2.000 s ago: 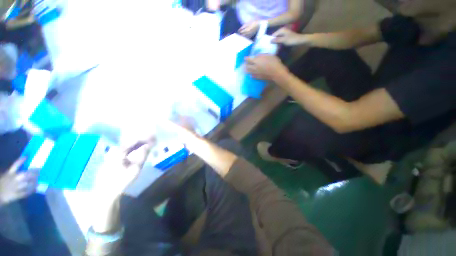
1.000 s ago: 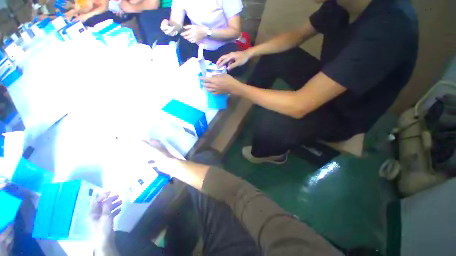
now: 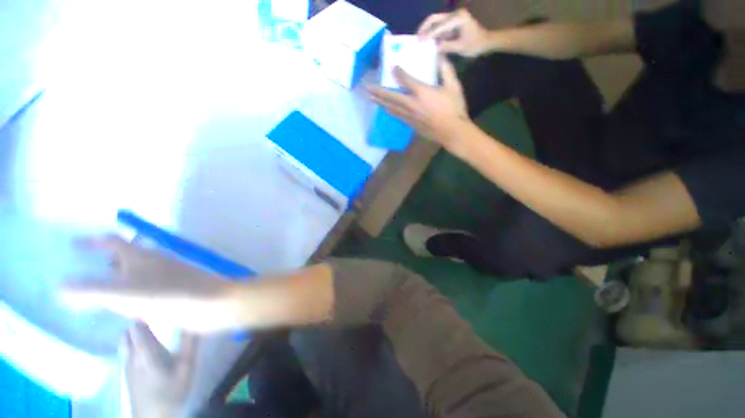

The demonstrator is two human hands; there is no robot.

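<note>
A box with a deep blue edge lies on the white-covered table in front of me, partly hidden by my right hand and forearm. My right hand is blurred and reaches left across this box; glare hides whether it holds anything. My left hand is low at the left, below my right hand, thumb and fingers apart around a bright white patch; I cannot tell if that is an object. A closed blue-and-white retail box lies near the table edge, to the right of my hands.
A person in dark clothes sits at the right, their hands on an open blue-and-white box. Another white-and-blue box stands beside it. The wooden table edge runs diagonally above a green floor. Glare washes out the upper left.
My right hand has moved left, away from the small box's right side, and is blurred. My left hand sits lower and closer beneath it. The view has shifted. The other person's hands have shifted on their box.
</note>
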